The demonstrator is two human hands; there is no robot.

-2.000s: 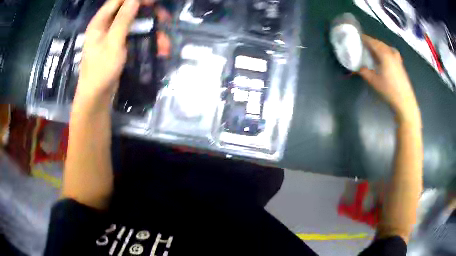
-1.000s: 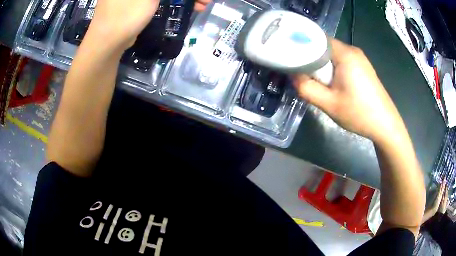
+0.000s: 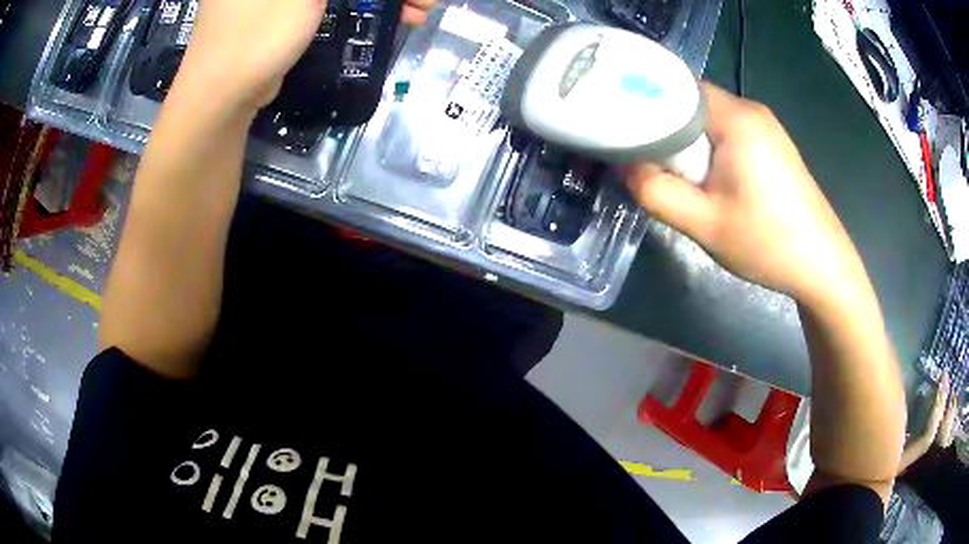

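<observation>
My left hand (image 3: 260,48), partly cut off by the top edge, holds a black handheld device (image 3: 345,69) above the clear blister tray (image 3: 372,215). The device has small pale labels. My right hand (image 3: 733,181) grips a white barcode scanner (image 3: 606,90) by its handle, over the tray's right part, its head pointing left. The pocket between has no device and shows a white barcode label (image 3: 483,80). Another black device (image 3: 550,197) lies in the pocket partly under the scanner. More devices (image 3: 94,43) lie in the left pockets.
The dark green bench (image 3: 792,159) extends to the right. A black mouse (image 3: 879,58), papers and a red stick (image 3: 927,165) lie at the upper right. Red stools (image 3: 723,425) stand below. Another person's hand (image 3: 935,425) shows at the right edge.
Since two seconds ago, my right hand has brought the scanner left from the bench over the tray. The view has shifted. In the last second almost nothing has moved.
</observation>
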